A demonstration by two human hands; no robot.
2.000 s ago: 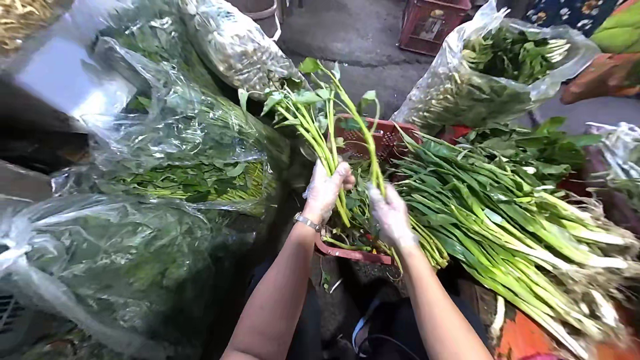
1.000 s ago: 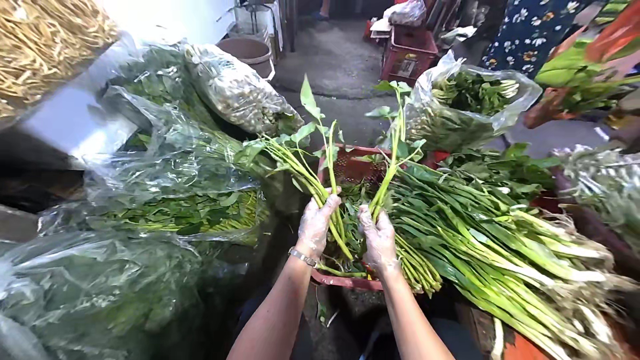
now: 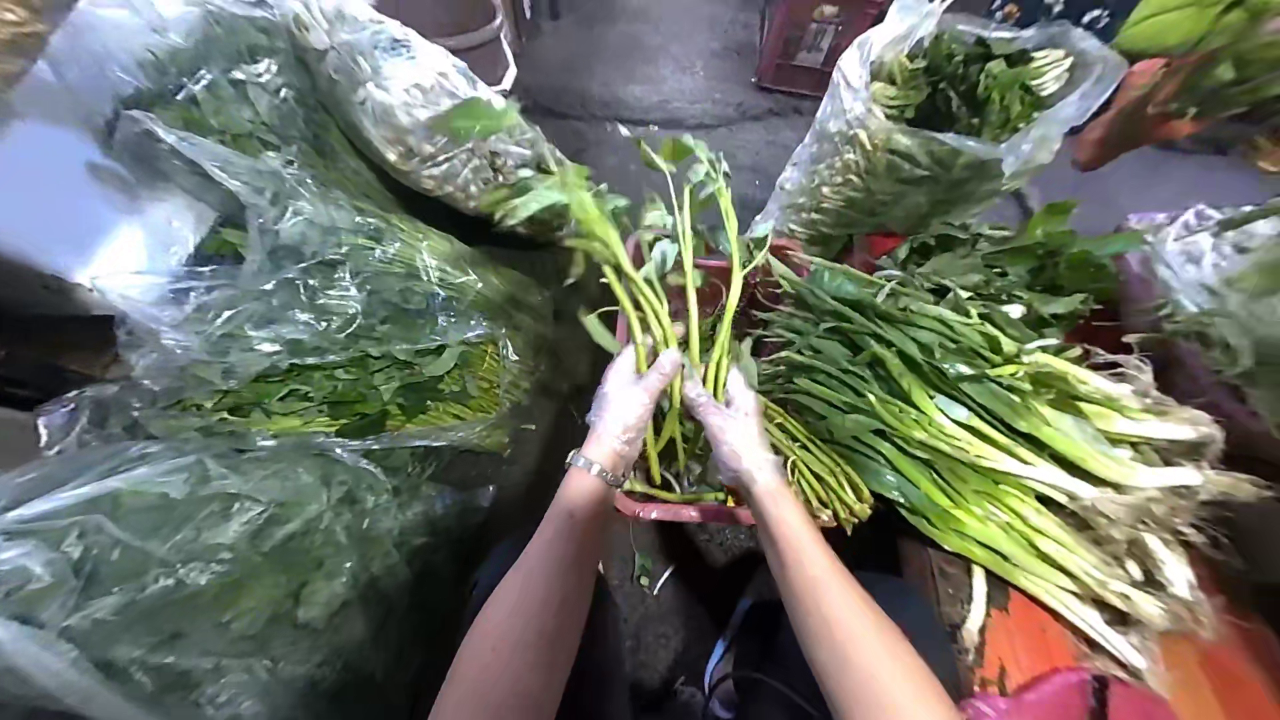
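Observation:
Clear plastic gloves cover both hands, held close together over a red plastic basket (image 3: 690, 512). My left hand (image 3: 628, 405) grips a bunch of green leafy stems (image 3: 622, 270), tops leaning away to the left. In my right hand (image 3: 735, 425) are a few leafy stems (image 3: 735, 290), nearly upright. Cut green stems (image 3: 815, 470) lie in the basket and over its right side; the basket's floor is mostly hidden. To the right is a large pile of long green herbs with white roots (image 3: 1000, 430), probably culantro or scallions; I cannot tell which.
Clear plastic bags of leafy greens (image 3: 330, 290) line the left side. A bag of pale produce (image 3: 430, 110) stands beyond them, near a bucket (image 3: 450, 30). At the upper right are another bag of greens (image 3: 900, 180) and a red crate (image 3: 815, 45). Orange boards (image 3: 1030, 635) support the root pile.
The hands have come closer together, each still holding stems. The view has tilted down since one second ago.

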